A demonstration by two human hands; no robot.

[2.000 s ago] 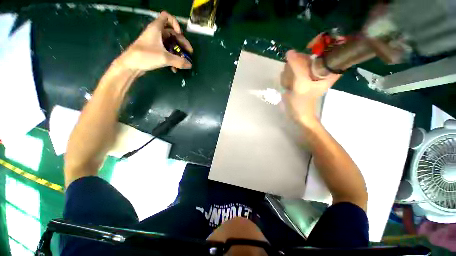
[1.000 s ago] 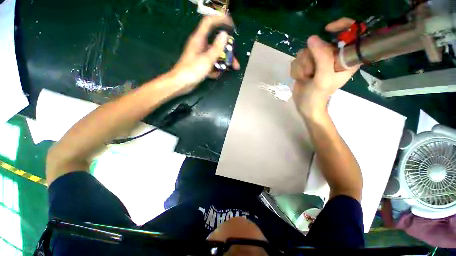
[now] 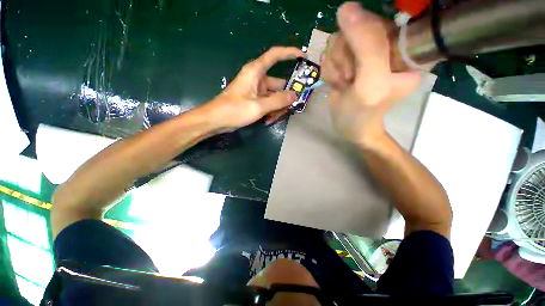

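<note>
My left hand (image 3: 263, 92) holds a small dark circuit board module (image 3: 303, 85) with yellow and silver parts between thumb and fingers, near the upper left edge of the grey cardboard sheet (image 3: 334, 161). My right hand (image 3: 370, 75) is wrapped around the front end of the glue dispensing gun (image 3: 484, 30), whose thick metal barrel enters from the upper right. A pale nozzle tip (image 3: 321, 85) shows at the module's right edge. Most of the nozzle is hidden by my right hand. Whether the tip touches the board I cannot tell.
White paper (image 3: 469, 161) lies right of the cardboard, partly beneath my right forearm. More white sheets (image 3: 173, 209) lie at lower left. A white desk fan (image 3: 532, 194) stands at the right edge. A pale metal bar (image 3: 508, 85) is below the gun. The bench (image 3: 161, 54) is glossy dark green.
My left hand has moved right and down with the module, now beside my right hand. My right hand and the gun appear larger and closer to the module.
</note>
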